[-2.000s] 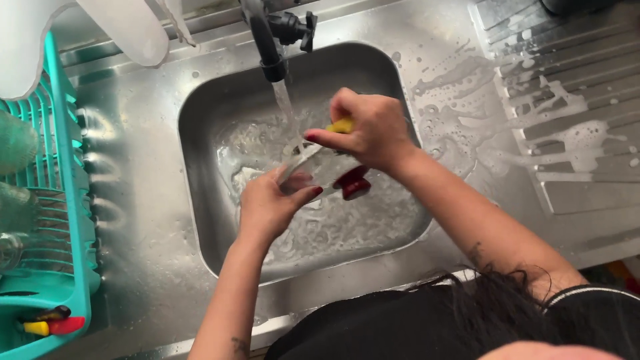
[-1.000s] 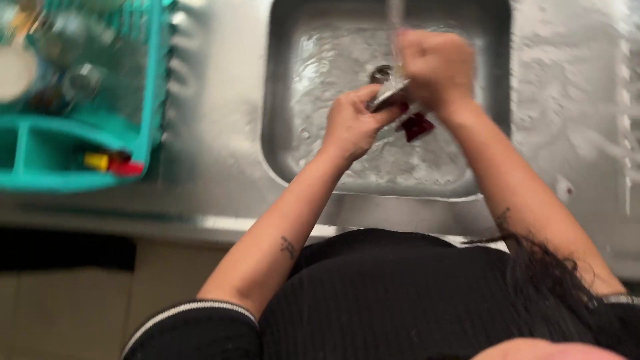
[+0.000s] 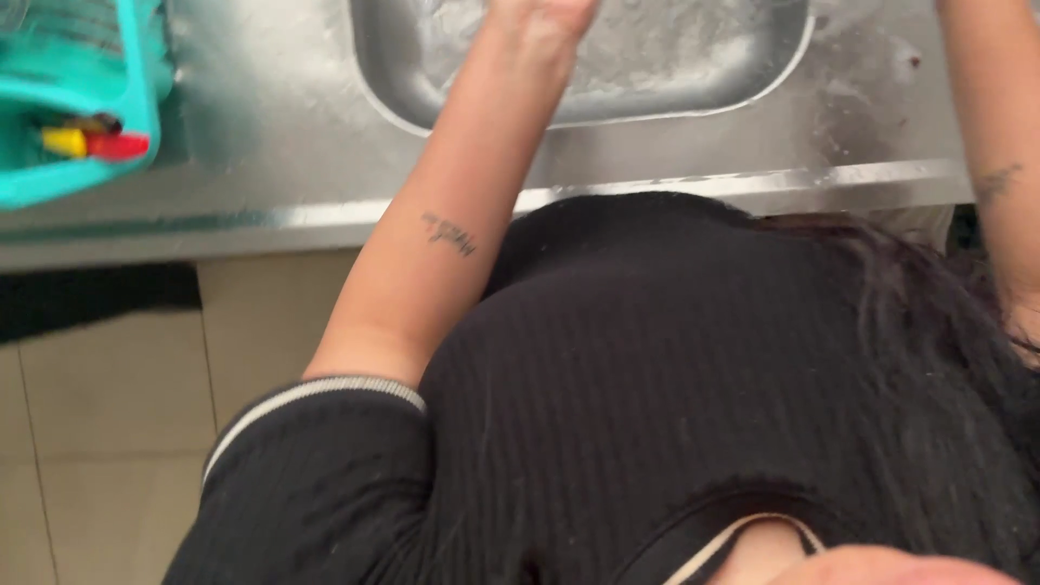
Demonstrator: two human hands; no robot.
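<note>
Only the wrist end of my left hand (image 3: 552, 12) shows, at the top edge of the head view, over the steel sink basin (image 3: 650, 110). Its fingers are cut off, so what it holds is hidden. My right forearm reaches up along the right edge, and the right hand lies outside the picture. Water (image 3: 682, 49) covers the part of the basin floor that shows. The tap and the items held earlier are out of view.
A turquoise plastic dish rack (image 3: 142, 89) stands on the steel counter (image 3: 252, 106) at the left. Yellow and red handles (image 3: 114, 145) lie in its front compartment. The counter's front edge (image 3: 309, 215) runs below the basin, with floor tiles (image 3: 122, 390) beneath.
The view has swung down toward my body. My right hand, over the basin beside the left before, has left the picture and its forearm is farther right. The red item is no longer in view.
</note>
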